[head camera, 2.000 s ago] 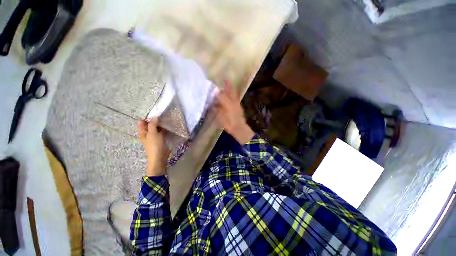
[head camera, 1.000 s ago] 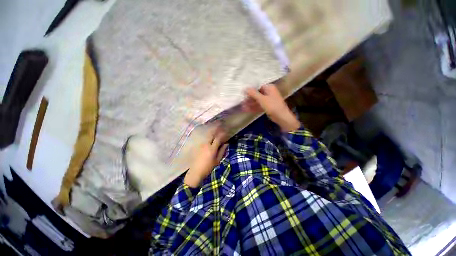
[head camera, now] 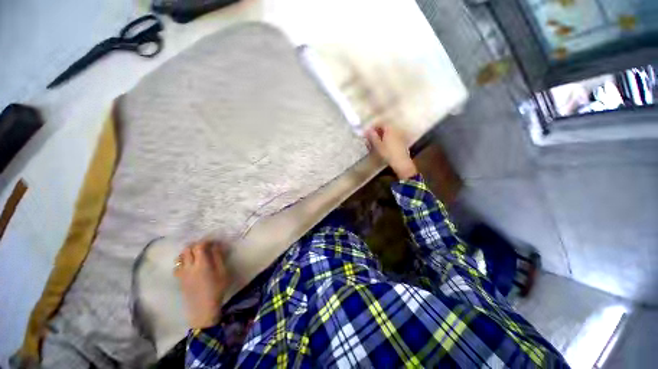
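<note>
The garment panel [head camera: 216, 130] lies spread on the white table, pale grey-beige speckled side up. A mustard facing [head camera: 90, 209] runs along its left edge. A narrow white strip [head camera: 330, 88] borders its right edge. My right hand [head camera: 390, 149] has its fingertips together on the panel's corner at the lower end of that strip. My left hand [head camera: 202, 277] rests with fingers spread at the near table edge, beside the panel's curved cut-out; it is slightly blurred and holds nothing visible.
Black shears [head camera: 119, 47] lie beyond the panel at the upper left. A dark bulky object [head camera: 191, 7] is cut off at the top. A dark bar [head camera: 16, 133] and a brown wooden ruler [head camera: 13, 202] lie at the left. Grey floor [head camera: 577, 202] shows at the right.
The folded-over corner of the panel now lies flat. My left hand has moved left and toward me, off the fabric edge. My right hand is now at the strip's lower end.
</note>
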